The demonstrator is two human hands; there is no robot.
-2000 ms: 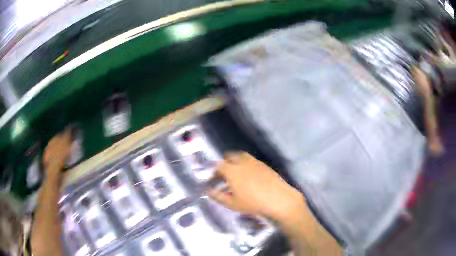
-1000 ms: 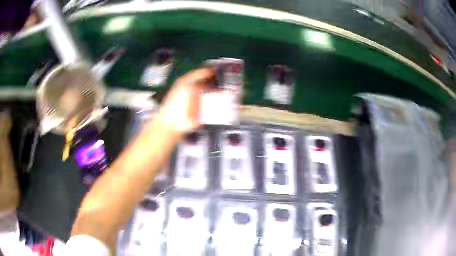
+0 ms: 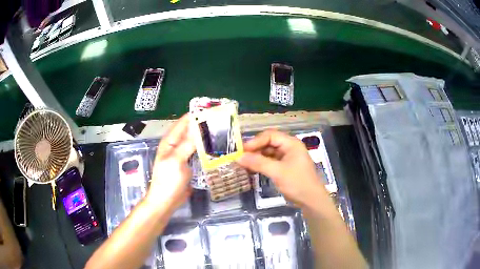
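My left hand (image 3: 171, 163) holds a phone body (image 3: 213, 104), whose white and pink-red top edge shows behind the frame. My right hand (image 3: 276, 157) holds a front housing (image 3: 225, 164) by its right edge. It has a yellow frame around an open window and a keypad below. The housing lies over the phone body, slightly tilted; whether they are joined cannot be told. Both are above the clear blister tray (image 3: 113, 202), which holds white phone parts (image 3: 276, 241) in its pockets.
Several phones (image 3: 150, 89) lie on the green conveyor belt (image 3: 221, 50). A desk fan (image 3: 43, 146) and lit smartphone (image 3: 79, 206) are left of the tray. A foam sheet (image 3: 426, 184) covers stacked housings at right. A small black piece (image 3: 134, 127) lies on the belt's edge.
The view has turned and steadied. My left hand has moved from the belt side to over the tray. My right hand is back in view, with the yellow front housing now at the phone body.
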